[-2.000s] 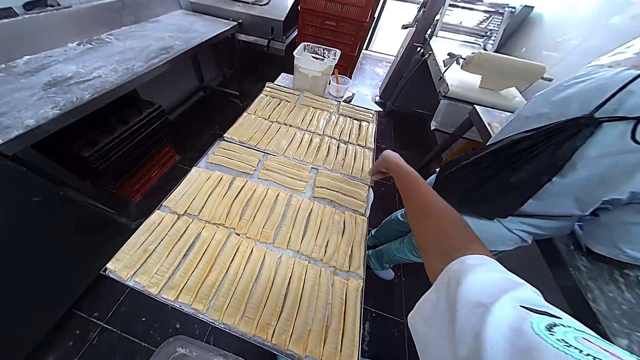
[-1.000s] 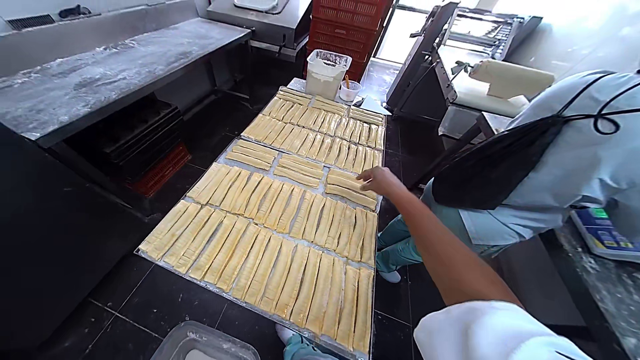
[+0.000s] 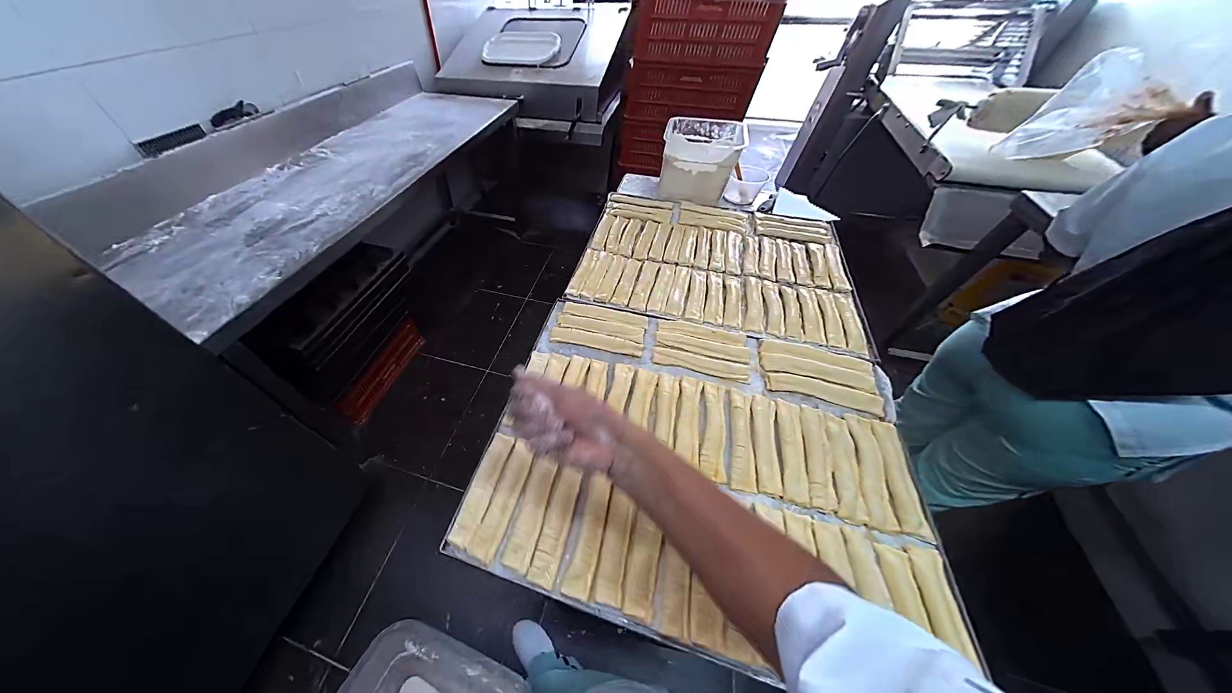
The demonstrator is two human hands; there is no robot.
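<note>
My right hand point(image 3: 563, 423), dusted with flour and blurred, is over the left part of the near tray, its fingers curled; whether anything is inside them cannot be told. Below and around it lie long raw dough strips point(image 3: 794, 452) in rows on the paper-lined near tray point(image 3: 602, 608). Crosswise dough strips point(image 3: 703, 348) form three groups at that tray's far side. Beyond, a second tray point(image 3: 580, 241) carries more rows of dough strips point(image 3: 674, 289). My left hand is out of view.
A white tub point(image 3: 701, 164) and a small plastic cup point(image 3: 746, 185) stand behind the trays. At left is a floury steel worktable point(image 3: 289, 212). A co-worker point(image 3: 1020, 414) stands at right, near a dough sheeter point(image 3: 991, 125). A clear plastic bin point(image 3: 428, 659) sits at the bottom.
My right hand has moved from the right side of the crosswise strips to the left part of the near tray. A plastic bag now shows by the co-worker's hand.
</note>
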